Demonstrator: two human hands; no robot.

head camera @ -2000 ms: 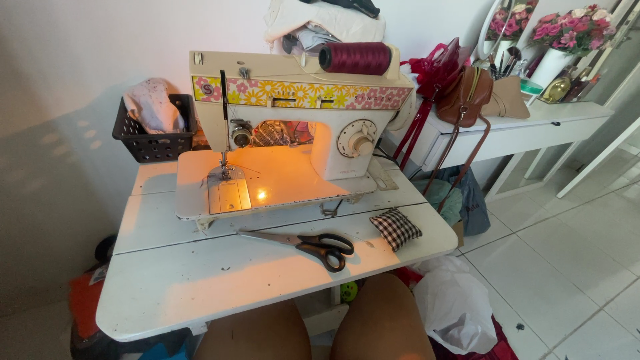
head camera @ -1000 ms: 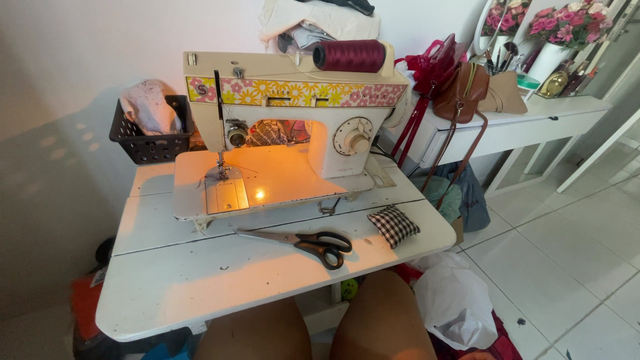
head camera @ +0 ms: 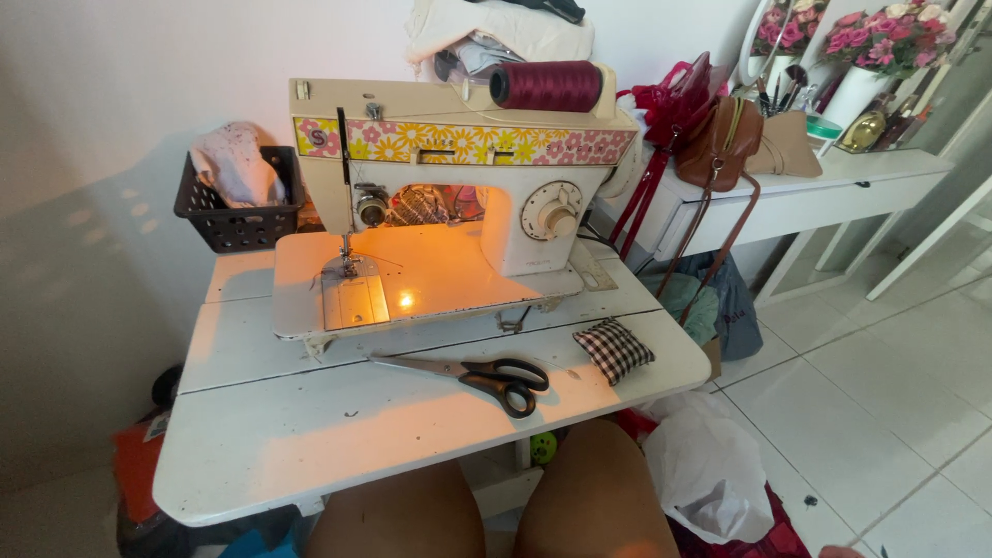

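Note:
A Singer sewing machine (head camera: 465, 155) with a flowered front band stands on a white sewing table (head camera: 256, 442), its lamp lighting the bed. A cone of burgundy thread (head camera: 546, 85) lies on its top. Black-handled scissors (head camera: 496, 381), blades closed, rest on the table in front of the machine. Right of them sits a black-and-white checked pincushion (head camera: 614, 350). Only a small bit of my right hand (head camera: 841, 552) shows at the bottom edge, right of the table; its fingers and anything in it are hidden. My left hand is out of view.
A dark plastic basket (head camera: 244, 225) with cloth stands behind the table's left side. A brown handbag (head camera: 717, 147) hangs at a white dresser (head camera: 814, 194) on the right. Below the table's right edge lies a white plastic bag (head camera: 705, 465) on the tiled floor.
A small part of my right hand now shows at the bottom right edge, where no hand was seen before. The scissors, pincushion and machine have not moved.

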